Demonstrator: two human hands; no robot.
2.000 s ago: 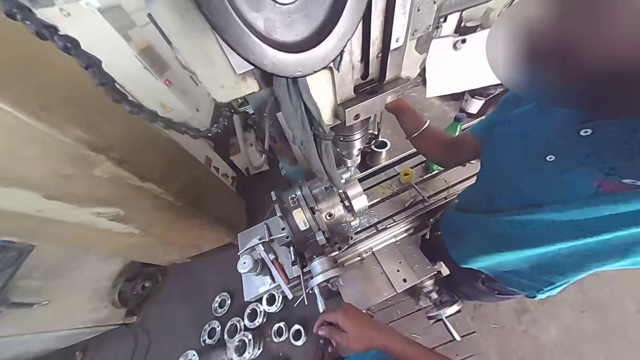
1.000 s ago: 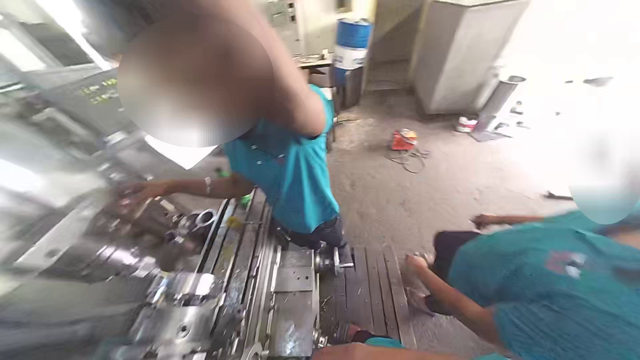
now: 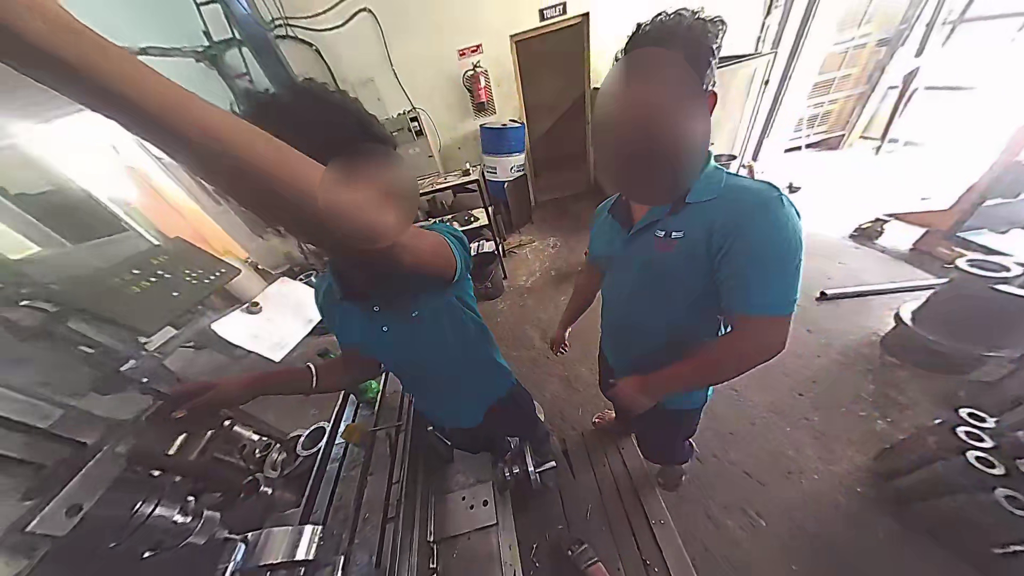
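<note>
Neither my left hand nor my right hand is in view. A bright metal cylinder (image 3: 284, 546) sits at the lower left by the slotted machine table (image 3: 376, 480), beside blurred chuck parts. A metal ring (image 3: 313, 438) lies near the table's left edge. Behind it, a co-worker in a teal shirt (image 3: 424, 344) leans over the machine. One of the co-worker's hands (image 3: 204, 396) reaches to the machine head, where blur hides its grip. Their other arm (image 3: 184, 128) is raised across the upper left, its hand out of frame. A flat plate with holes (image 3: 466, 512) lies on the machine's saddle.
A second person (image 3: 696, 272) stands right of the machine, past wooden slats (image 3: 616, 512). A handwheel (image 3: 524, 470) juts from the machine's end. Round stock (image 3: 944, 472) and a metal pipe (image 3: 880, 289) lie at the right. A blue and white drum (image 3: 503, 150) stands behind.
The view has swung far up and to the right. My hand, seen at the bottom beside metal rings two seconds ago, is out of view. The second person now stands in full sight.
</note>
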